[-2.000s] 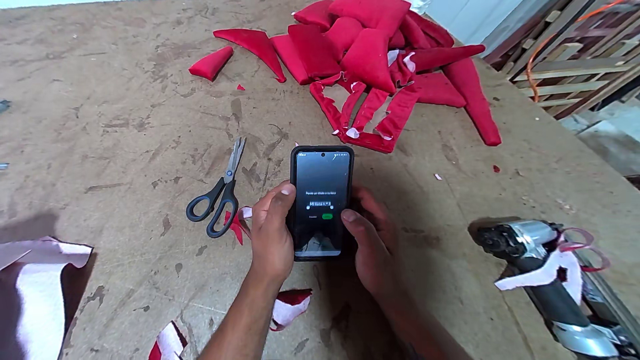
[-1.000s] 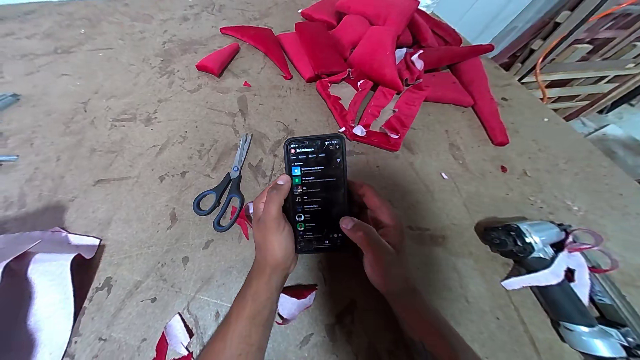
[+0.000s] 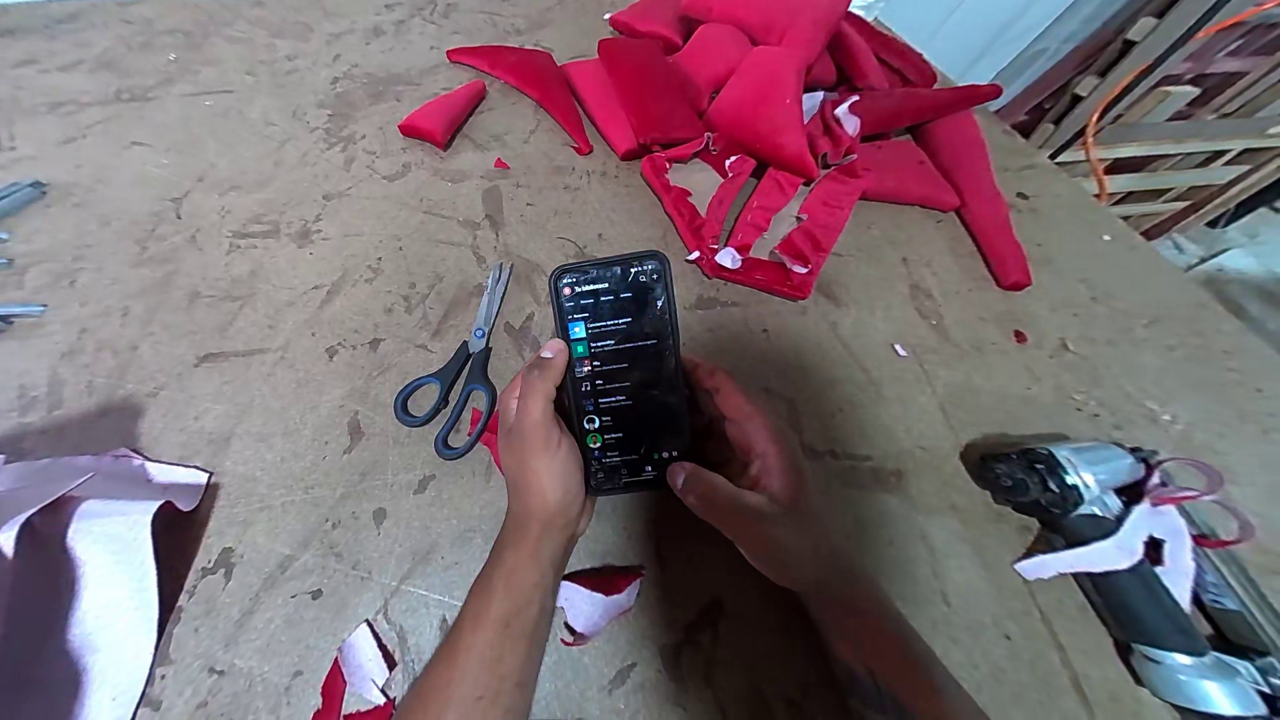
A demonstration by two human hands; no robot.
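A black smartphone [image 3: 630, 400] stands upright in view between both hands, its lit screen showing a dark list. My left hand [image 3: 545, 450] grips its left edge, thumb along the side. My right hand [image 3: 750, 475] holds the lower right edge, with the thumb at the screen's bottom corner and the other fingers partly hidden behind. Scissors with black handles [image 3: 470, 375] lie on the table just left of the phone, blades pointing away and nearly closed. A red fabric scrap [image 3: 486, 432] shows between the scissors and my left hand.
Stuffed red fabric pieces [image 3: 690, 85] are heaped at the far side, with a cut red fabric frame [image 3: 755, 275] in front. Pale fabric [image 3: 90, 570] lies at left, scraps [image 3: 600, 600] near my forearms. At right is a pneumatic staple gun [image 3: 1130, 560] with a fabric strip over it.
The phone screen has gone from a dialog with a green button to a dark list. Both hands keep hold of the phone.
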